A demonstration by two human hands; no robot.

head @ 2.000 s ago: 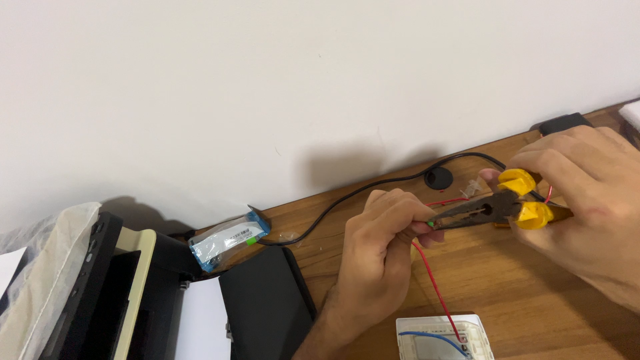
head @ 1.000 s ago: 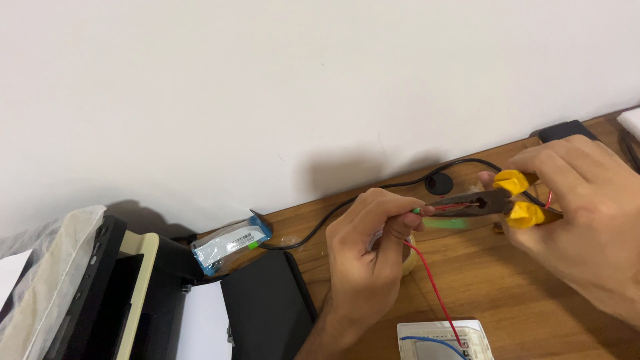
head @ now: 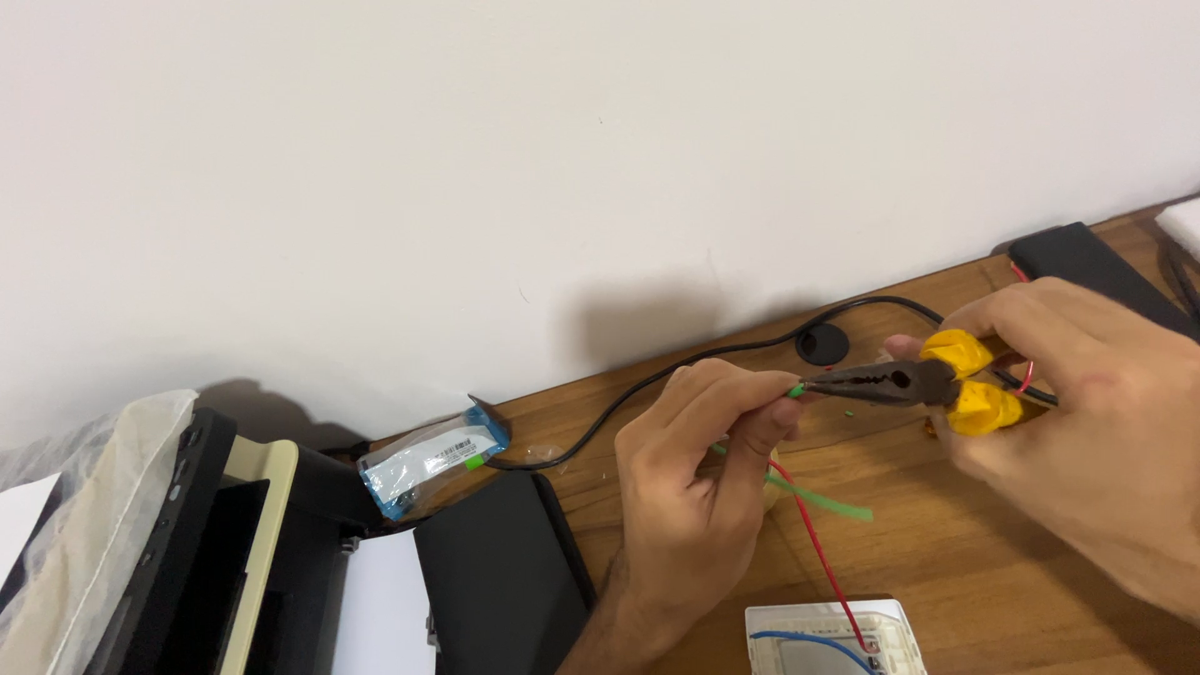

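Between its thumb and fingers my left hand (head: 712,469) pinches a green wire (head: 797,390), whose tip meets the jaws of the pliers. My right hand (head: 1078,422) grips the yellow handles of long-nose pliers (head: 881,381), their dark jaws pointing left. A green strip (head: 825,502), perhaps the same wire, extends right beneath my left hand. A red wire (head: 816,544) runs down from behind that hand into a white plastic electrical fitting (head: 759,623) at the bottom edge. A blue wire (head: 811,637) also enters the fitting.
A black cable (head: 656,375) snakes along the wooden desk (head: 994,534) by the wall, past a black round grommet (head: 822,345). At left are a plastic packet (head: 436,459), a black flat object (head: 497,572) and a black-and-cream machine (head: 262,525), possibly a printer. Another black object (head: 1097,272) lies at right.
The plier jaws, earlier spread around the green wire at my left fingertips, are now closer together at its tip. A green length has come into view below my left hand.
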